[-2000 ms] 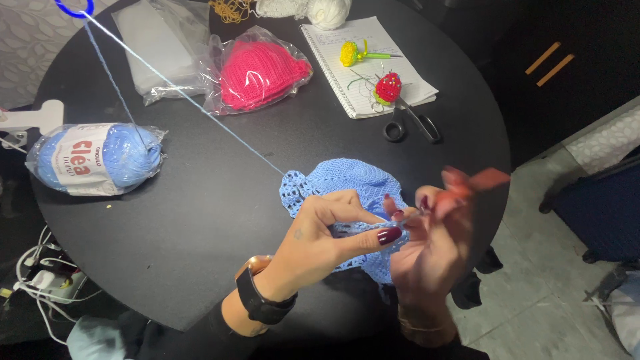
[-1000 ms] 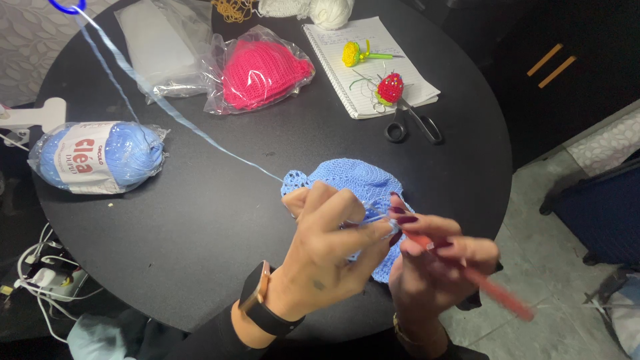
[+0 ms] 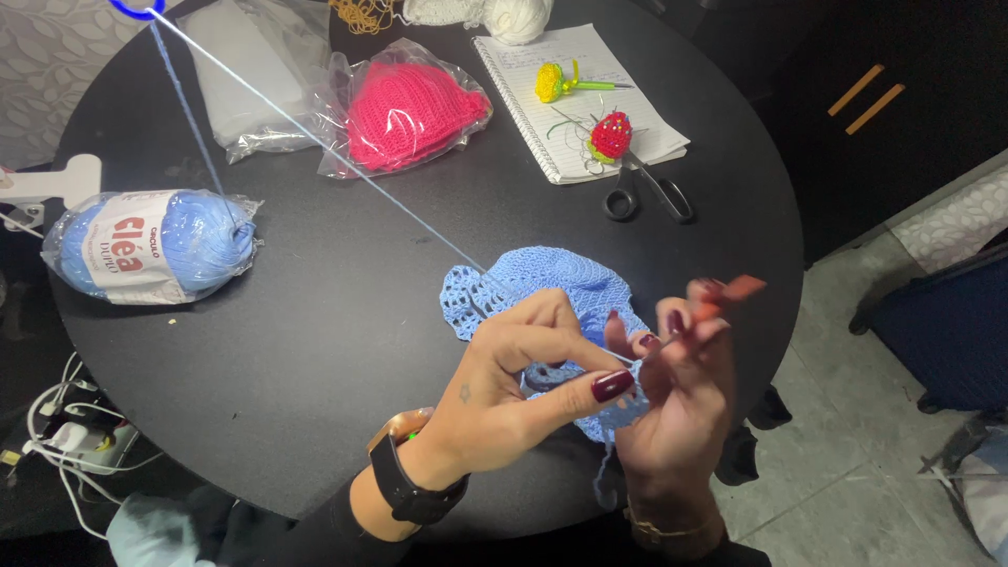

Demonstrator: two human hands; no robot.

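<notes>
My left hand (image 3: 528, 378), with a smartwatch on its wrist, pinches the edge of a light blue crocheted piece (image 3: 551, 276) between thumb and fingers. My right hand (image 3: 677, 386) holds a crochet hook (image 3: 732, 297) with a reddish handle, blurred, its shaft by the stitches at the edge. The rest of the piece, with an openwork border at its left, lies on the black table behind my hands. A strand of blue yarn (image 3: 394, 201) runs taut from a blue ring (image 3: 138, 8) at the top left to the work. The wrapped blue yarn skein (image 3: 201, 244) lies at the left.
On the round black table (image 3: 299, 346) are a bagged pink crocheted piece (image 3: 409, 110), a clear plastic bag (image 3: 252, 79), black-handled scissors (image 3: 669, 197), a spiral notebook (image 3: 520, 102), a red pincushion (image 3: 612, 135), a yellow crocheted flower (image 3: 549, 83) and white yarn (image 3: 516, 17). Cables (image 3: 63, 441) hang at lower left.
The hook's handle pointed down to the right one second ago and now points up to the right. The yarn, slacker then, is now taut. My left fingers have opened into a wider pinch.
</notes>
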